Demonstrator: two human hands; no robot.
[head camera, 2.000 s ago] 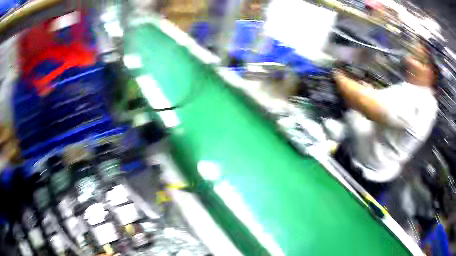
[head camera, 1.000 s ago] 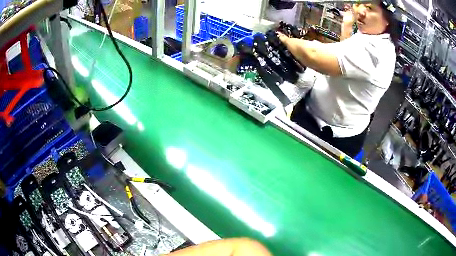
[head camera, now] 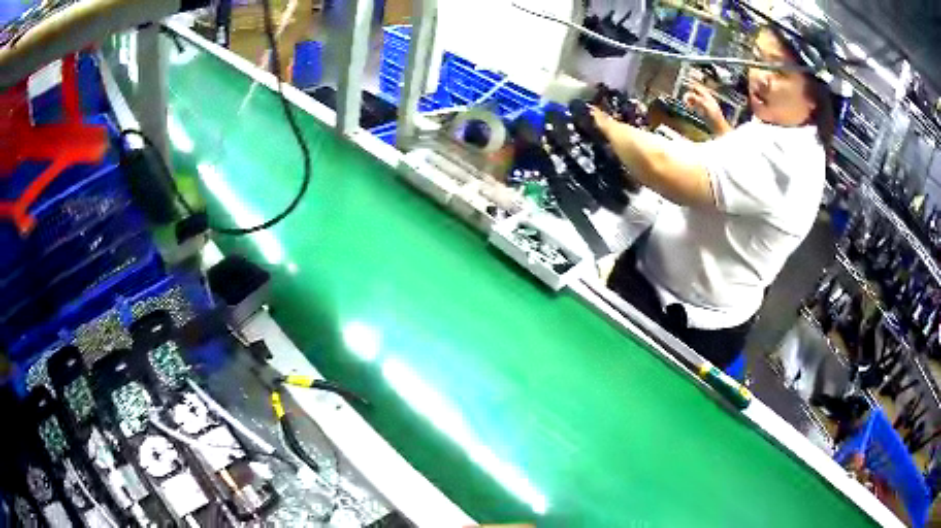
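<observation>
Several long black housings lie side by side on the bench at the lower left. Each has a green circuit board at its far end. Silver-white discs and pale blocks sit in some of them, with white strips and thin wires along them. Yellow-and-black cutters lie open at the bench's right edge. Only a thin sliver of skin shows at the bottom edge, right of the housings; I cannot tell which hand or arm it is. Neither of my hands can be made out.
A green conveyor belt runs diagonally beyond the bench. Blue crates and a red stool stand at the left. Across the belt, a person handles black parts beside white trays. A black cable hangs over the belt.
The blur of two seconds ago has cleared. The skin at the bottom edge has shrunk to a sliver since one second ago. The view has shifted slightly, and the housings stay in place.
</observation>
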